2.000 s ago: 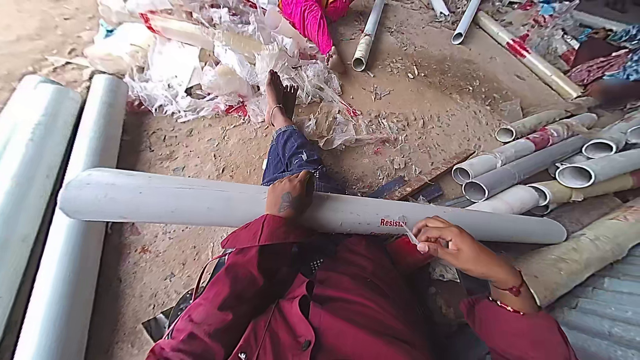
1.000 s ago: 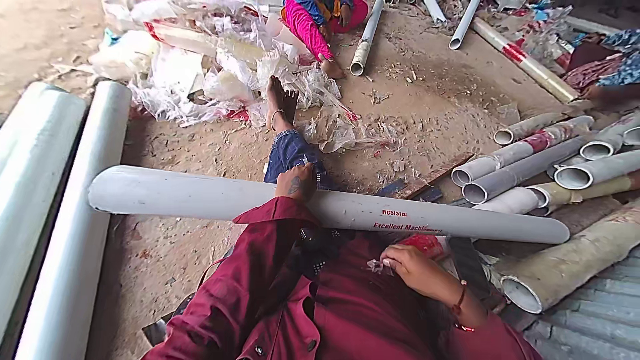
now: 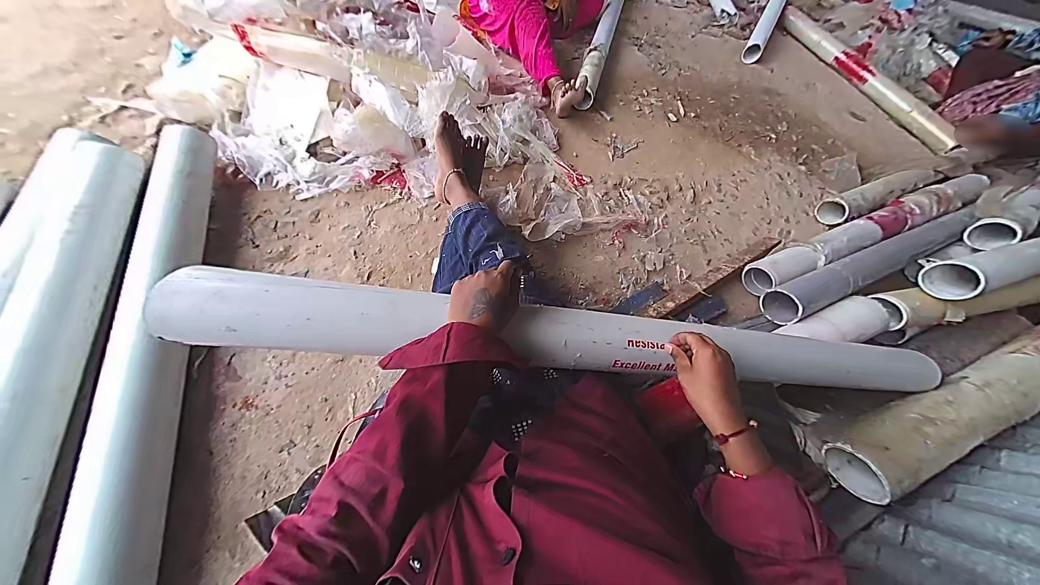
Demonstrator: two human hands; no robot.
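A long grey-white plastic pipe point(image 3: 341, 321) with red printing on it lies across my lap, its left end reaching over the neighbouring pipes. My left hand point(image 3: 485, 296) grips the pipe near its middle from above, the fingers curled over the far side. My right hand point(image 3: 705, 374) is at the printed part, thumb and fingertips pinched together against the pipe's surface; whether a scrap is between them I cannot tell.
Large pale pipes point(image 3: 154, 349) lie at the left. Several smaller pipes point(image 3: 853, 268) are piled at the right, beside corrugated sheeting point(image 3: 959, 520). Torn plastic film point(image 3: 357, 122) is heaped ahead. A person in pink point(image 3: 528, 41) sits beyond, near another pipe point(image 3: 600, 61); someone else is partly visible far right.
My right hand, below the pipe with a wisp of film a second ago, is back up at the printing. The left hand has stayed on the pipe.
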